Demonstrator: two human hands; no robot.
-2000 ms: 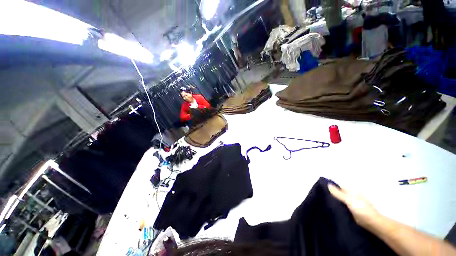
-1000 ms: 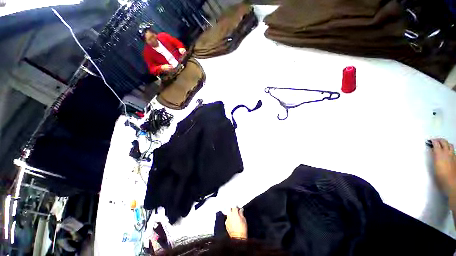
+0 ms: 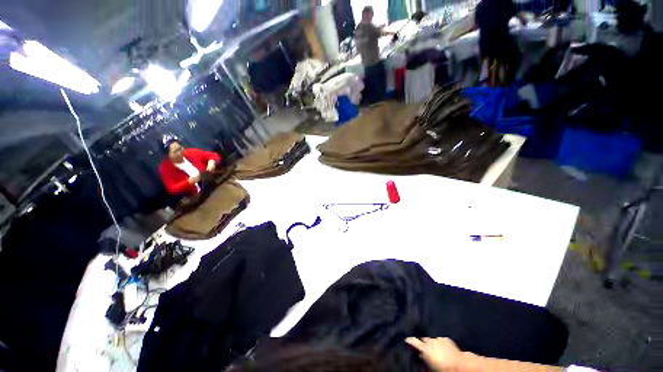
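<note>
A large black garment [image 3: 363, 298] lies spread at the front of the white table, its right part [image 3: 494, 320] reaching toward the table's right edge. My right hand [image 3: 438, 353] comes in from the lower right, its fingers together on the garment's cloth; the image is blurred there. My left hand is not in view. Dark hair hides part of the garment's lower edge. A second black garment [image 3: 225, 290] lies to its left. Thread snips [image 3: 487, 237] lie on the table to the right.
On the white table [image 3: 538, 211] are a thin hanger [image 3: 358, 211], a red thread cone [image 3: 392, 192], a dark strap [image 3: 302, 229], tangled black cords [image 3: 163, 260] and brown garment stacks [image 3: 385, 138]. A person in red [image 3: 185, 171] handles brown garments. Blue crates [image 3: 596, 151] stand beyond.
The view has swung up and right. My right hand has left the table's right side and is on the black garment. My left hand has gone out of view. The garment's right part now reaches farther right.
</note>
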